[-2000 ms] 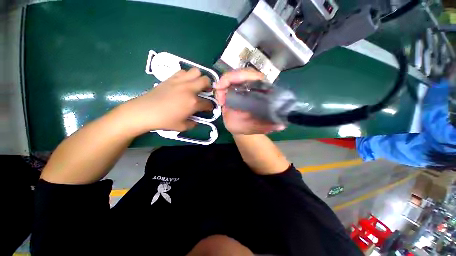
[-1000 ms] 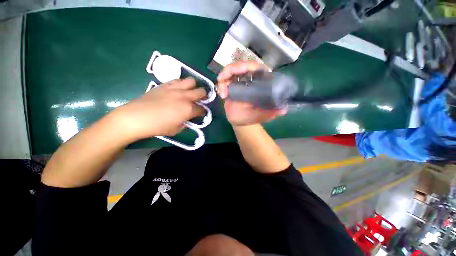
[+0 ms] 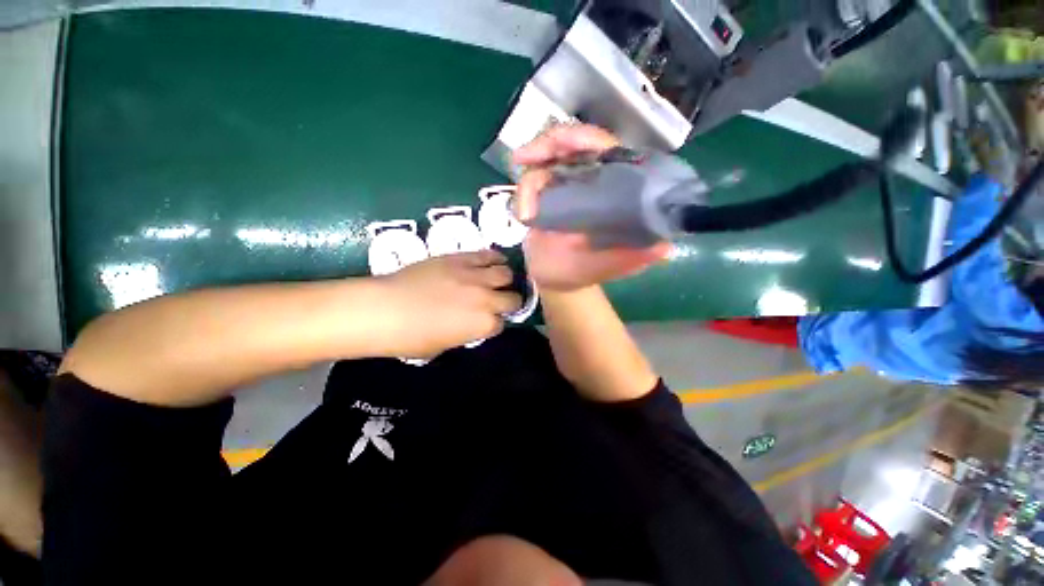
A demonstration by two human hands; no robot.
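Three white plastic housings (image 3: 453, 232) lie side by side on the green bench, their solid ends pointing away from me. Their loops are mostly under my left hand (image 3: 452, 300), whose fingers rest on them at the bench's near edge; its exact grip is hidden. My right hand (image 3: 572, 212) is closed around the thick grey electric screwdriver (image 3: 607, 204), just right of the rightmost housing. The bit end is hidden by my fingers. The black cord (image 3: 790, 200) runs from the tool's rear to the right.
The metal screw feeder (image 3: 624, 74) stands beyond my right hand. A grey screwdriver holder (image 3: 761, 69) is beside it. A pale rail (image 3: 447, 25) runs along the bench's far side. A person's blue sleeve (image 3: 887, 343) is at the right, with red stools (image 3: 847, 538) on the floor below.
The housings have turned, from loops pointing right to loops pointing towards me. My left hand has moved right and nearer to me with them. My right hand still holds the screwdriver.
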